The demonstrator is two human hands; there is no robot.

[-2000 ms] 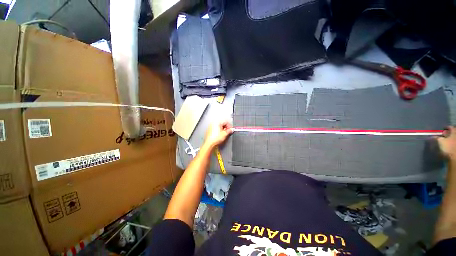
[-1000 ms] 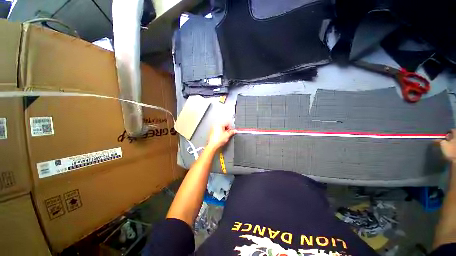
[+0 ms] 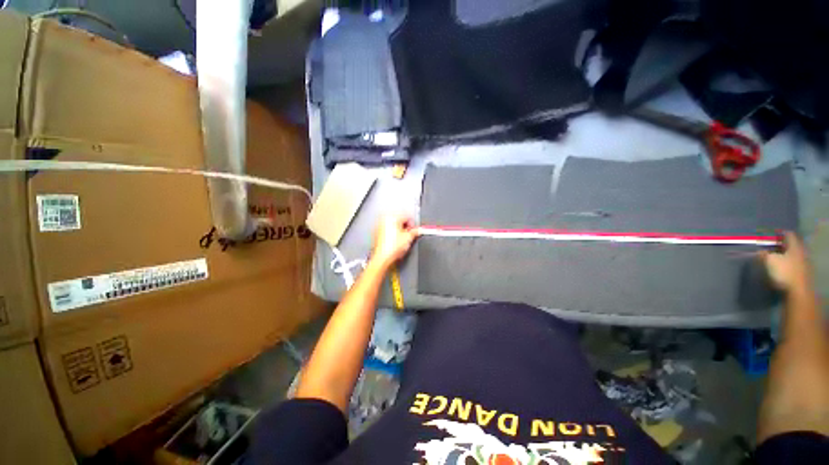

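The grey cut panel [image 3: 582,272] lies flat along the table's near edge, with a slit in its far edge and a short light mark beside it. The red and white tape measure [image 3: 591,238] is stretched straight across the panel. My left hand [image 3: 394,243] pinches the tape at the panel's left edge. My right hand [image 3: 787,263] holds the tape's other end at the panel's right edge. A yellow part of the tape [image 3: 396,289] shows below my left hand, hanging toward the table edge. The picture is slightly blurred.
Red-handled shears [image 3: 732,151] lie behind the panel at right. Dark panels [image 3: 491,82] and folded grey pieces [image 3: 361,100] lie at the back. A tan cardboard piece [image 3: 342,205] and white string loop [image 3: 345,268] are at left. A large carton [image 3: 136,236] stands beside the table.
The whole view has shifted, so the table and panel appear a little further left and up. My right hand's fingers look more spread at the tape end. The tape stays stretched over the panel.
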